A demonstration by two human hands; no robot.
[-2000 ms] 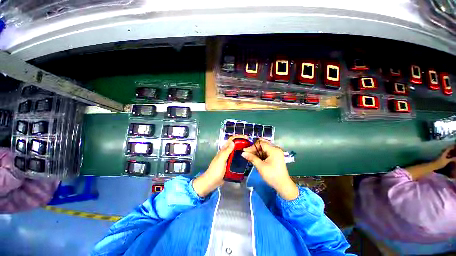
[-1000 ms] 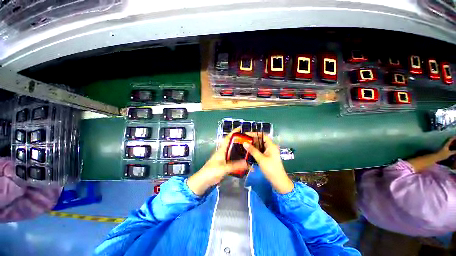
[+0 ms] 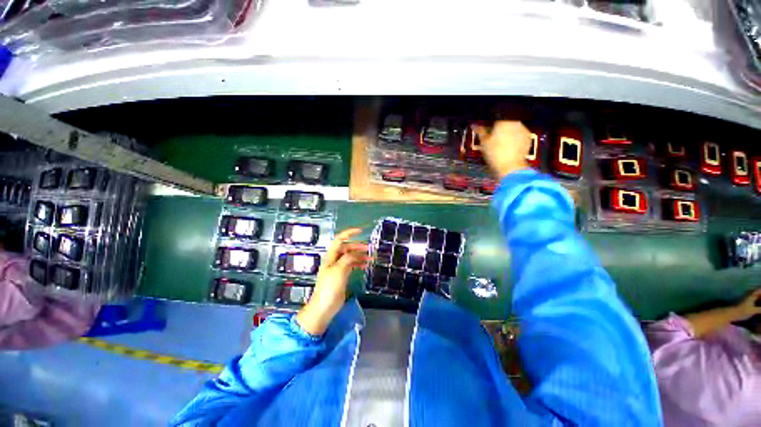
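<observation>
My left hand (image 3: 334,271) is open at the left edge of the lens sheet (image 3: 415,258), a pale-edged grid of dark glossy rectangles. I cannot tell if its fingertips touch the sheet. My right hand (image 3: 505,146) is blurred, stretched forward over the supply blister tray (image 3: 417,160) at the back. Its fingers are among the red housings (image 3: 569,152) with pale frames and hide part of them. I cannot tell whether it grips one. A grey-faced unit (image 3: 434,132) shows in the tray left of the hand.
A blister tray of dark-faced units (image 3: 242,227) lies left, with stacked trays (image 3: 71,215) beyond it. Small clear scraps (image 3: 482,288) lie right of the lens sheet. Neighbouring trays (image 3: 626,200) are at right. A white shelf (image 3: 334,75) hangs above. Pink sleeves (image 3: 697,338) show at both sides.
The red housing held between both hands is no longer in view there. My right hand has moved forward to the supply tray, my left hand to the left, exposing the lens sheet.
</observation>
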